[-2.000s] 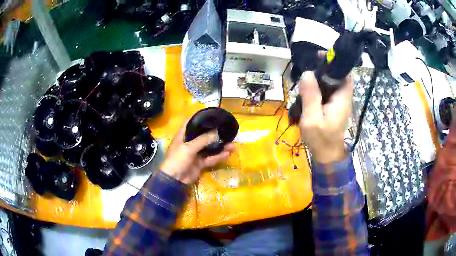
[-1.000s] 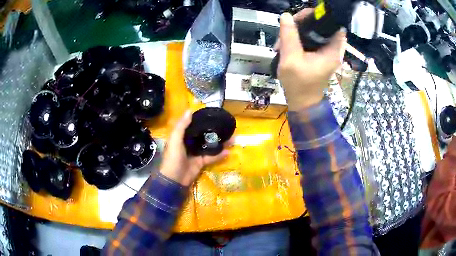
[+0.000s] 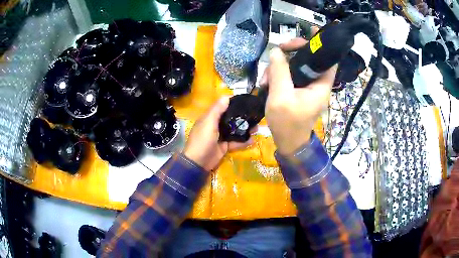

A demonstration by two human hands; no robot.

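My left hand (image 3: pixel 209 133) holds a round black housing (image 3: pixel 235 113) above the orange bench sheet, its open side facing up. A small silvery round part (image 3: pixel 240 124) sits inside the housing. My right hand (image 3: pixel 297 101) grips the thick black electric screwdriver (image 3: pixel 322 53), which has a yellow label. The screwdriver's front end points down left at the housing. Its tip is hard to make out against the black housing, so I cannot tell whether it touches a screw.
Many black housings (image 3: pixel 118 90) with thin red wires are piled at left. A screw bag (image 3: pixel 237 50) stands beyond my left hand, beside the screw feeder (image 3: pixel 297 17). A blister tray (image 3: pixel 402 151) and the black power cord (image 3: pixel 360 103) are at right. A person's sleeve (image 3: pixel 443 216) shows at far right.
The screwdriver has come from over the feeder down to the housing in my left hand. The housing is now tilted. The whole view has shifted, with the pile appearing further right and higher.
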